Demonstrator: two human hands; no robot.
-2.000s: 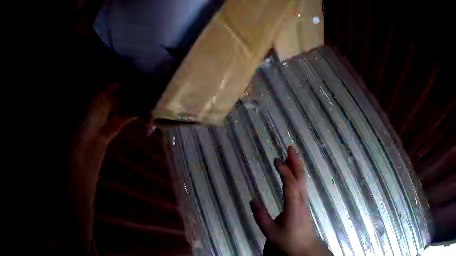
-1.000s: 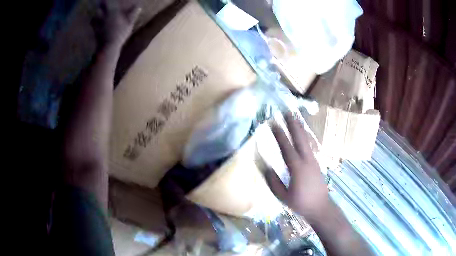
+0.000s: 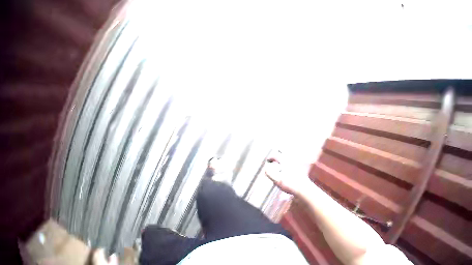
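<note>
My right hand [image 3: 277,173] is stretched forward over the ribbed metal truck bed [image 3: 119,140]. It is small and washed out by glare; its fingers look partly curled, and no held thing can be made out. Pale finger-like shapes, perhaps my left hand [image 3: 105,257], show at the bottom left edge, beside a brown cardboard piece [image 3: 54,246]. They are blurred and cut off, so whether they grip it cannot be told.
A red ribbed side panel [image 3: 378,160] with an upright bar stands at the right. A dark red wall [image 3: 36,103] runs along the left. My dark-trousered legs [image 3: 222,209] are at the lower middle. White glare hides the top.
The view has swung away from the printed carton, film and other cartons to the bright ribbed bed. My right arm now reaches forward from the lower right; my left arm is mostly gone from view.
</note>
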